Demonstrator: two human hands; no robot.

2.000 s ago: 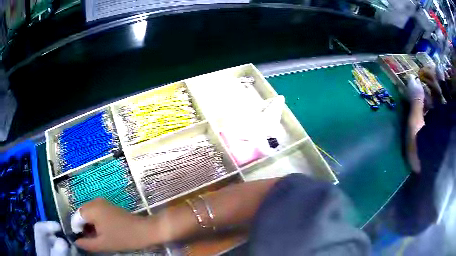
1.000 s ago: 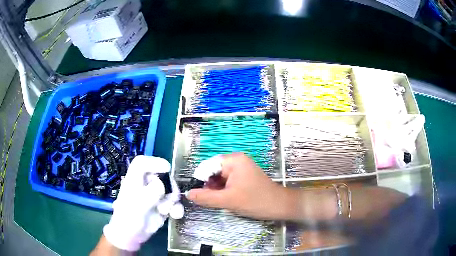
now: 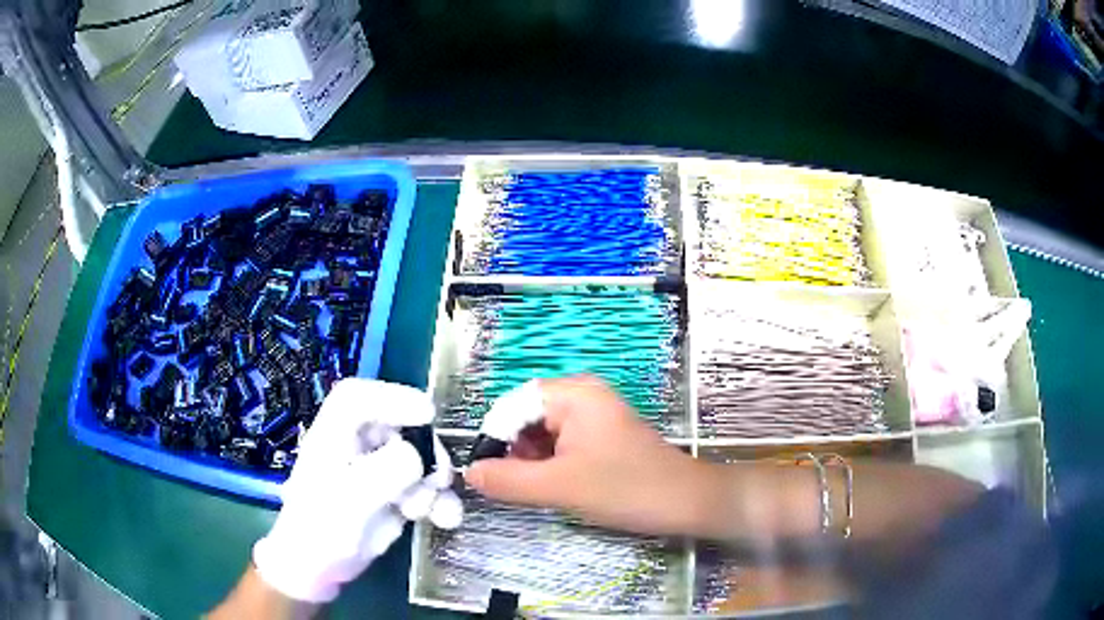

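Note:
My left hand (image 3: 351, 497), in a white glove, holds a small black connector housing (image 3: 418, 443) between thumb and fingers, beside the tray's left edge. My right hand (image 3: 569, 451), with white cots on its fingertips, is close to the right of it, thumb and index finger pinched together above the white wires (image 3: 545, 555). A thin pale wire end seems to show between the hands, but I cannot tell clearly what the right fingers hold. The cream sorting tray (image 3: 685, 291) also holds green wires (image 3: 575, 351), blue wires (image 3: 575, 222), yellow wires (image 3: 781, 230) and brown wires (image 3: 793, 382).
A blue bin (image 3: 400, 260) full of black housings stands left of the tray on the green mat (image 3: 73, 521). White boxes (image 3: 279, 73) stand behind it. A pink and white bottle-like item (image 3: 956, 375) lies in the tray's right compartment. Orange wires (image 3: 751, 581) show below my right forearm.
The view has swung left from the earliest frame, bringing the whole bin into sight. Since one second ago both hands have stayed close together, with only slight shifts.

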